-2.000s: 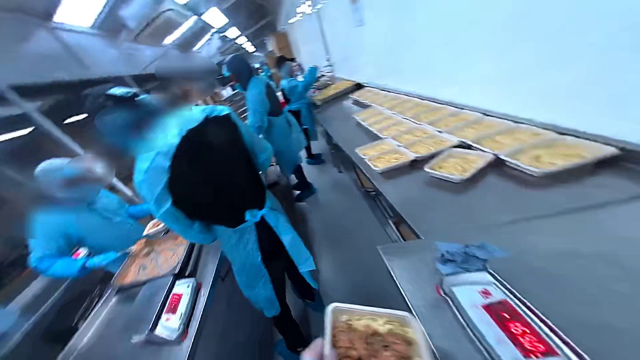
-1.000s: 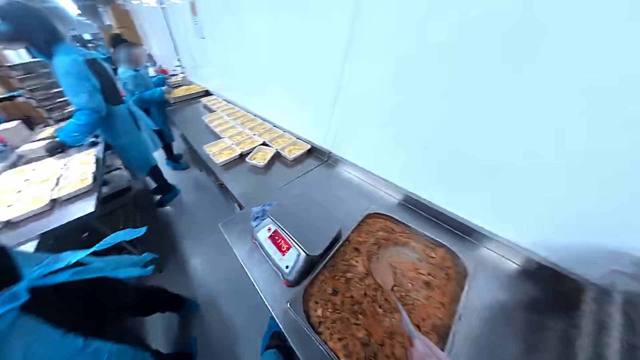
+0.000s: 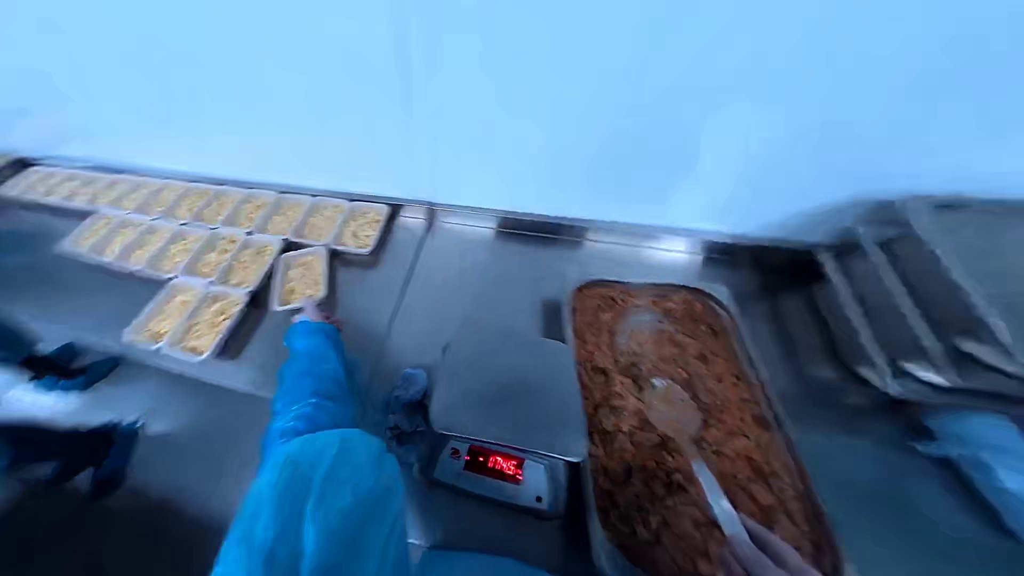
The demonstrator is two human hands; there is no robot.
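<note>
My left hand (image 3: 314, 314), its arm in a blue plastic sleeve, reaches out to the near edge of a white plastic tray of pale food (image 3: 301, 278), fingers at its rim. Low on the right, my right hand (image 3: 764, 552) holds the handle of a serving spoon (image 3: 716, 492), whose bowl rests on brown minced or chopped food in a large deep metal pan (image 3: 740, 344). Between my hands stands an Ohaus bench scale (image 3: 508, 392) with a bare platform and a lit red display. A crumpled blue cloth or glove (image 3: 410, 388) lies at the scale's left.
Rows of filled white trays (image 3: 172, 254) line the steel table (image 3: 472, 256) along the wall at left. Metal pans (image 3: 920, 320) sit at the right, with blue material (image 3: 980, 456) below them. Another person's legs and blue shoe covers (image 3: 116, 456) show at lower left.
The view has swung right from the people and aisle. My left arm is now in view, reaching to a tray. The filled tray held two seconds ago is out of sight.
</note>
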